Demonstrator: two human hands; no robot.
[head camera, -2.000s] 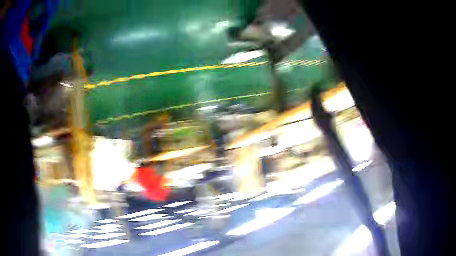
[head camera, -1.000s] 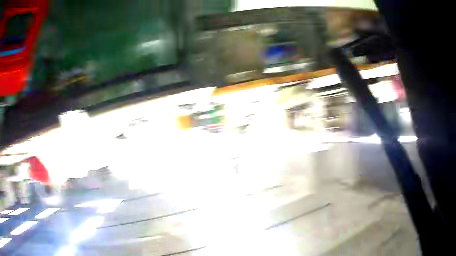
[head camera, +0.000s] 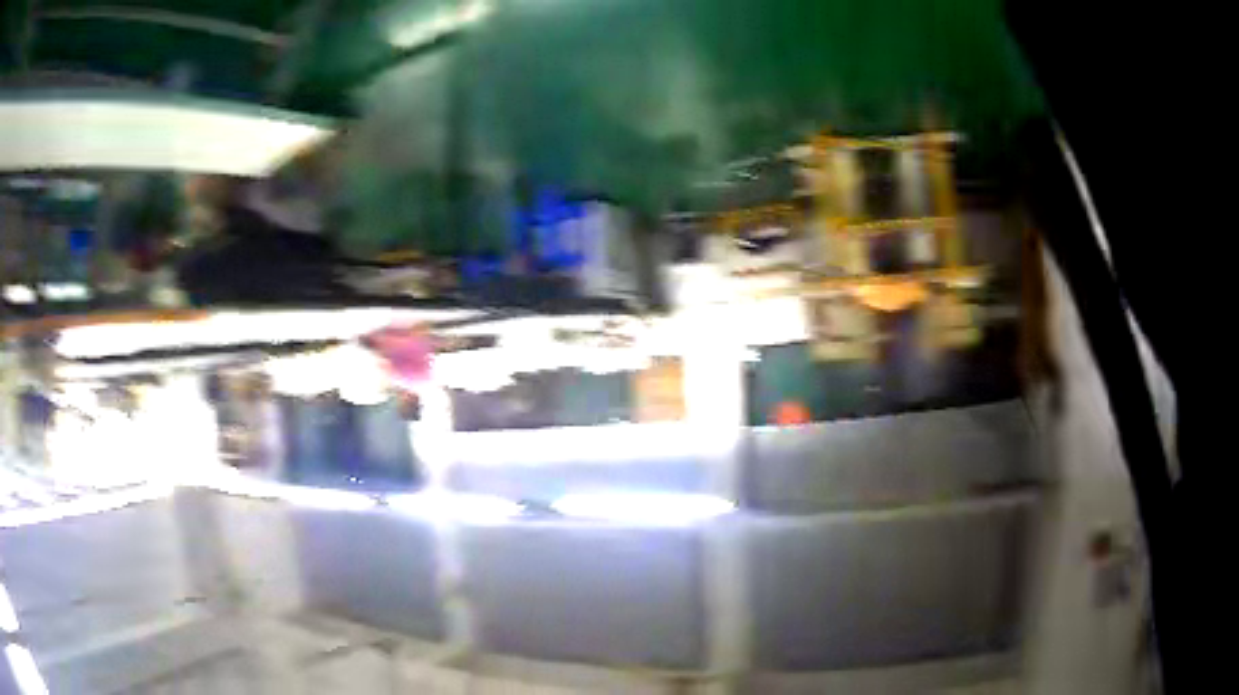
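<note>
Neither of my hands shows in the head view. The picture is upside down and badly blurred by motion. A long white table edge (head camera: 258, 330) runs across the left and middle. A black shape (head camera: 258, 261) lies along it at the left; I cannot tell what it is. A small pink-red thing (head camera: 404, 350) shows at the middle left, too blurred to name.
Green floor (head camera: 584, 82) fills the top. A yellow frame rack (head camera: 883, 224) stands at the right. Blue things (head camera: 550, 231) show in the middle. A pale panel (head camera: 1087, 543) stands at the lower right. A black shape (head camera: 1155, 204) covers the right edge.
The view has swung round. The red frame at the upper left and the bright white area in the middle have left view. The yellow rack and blue things have come in.
</note>
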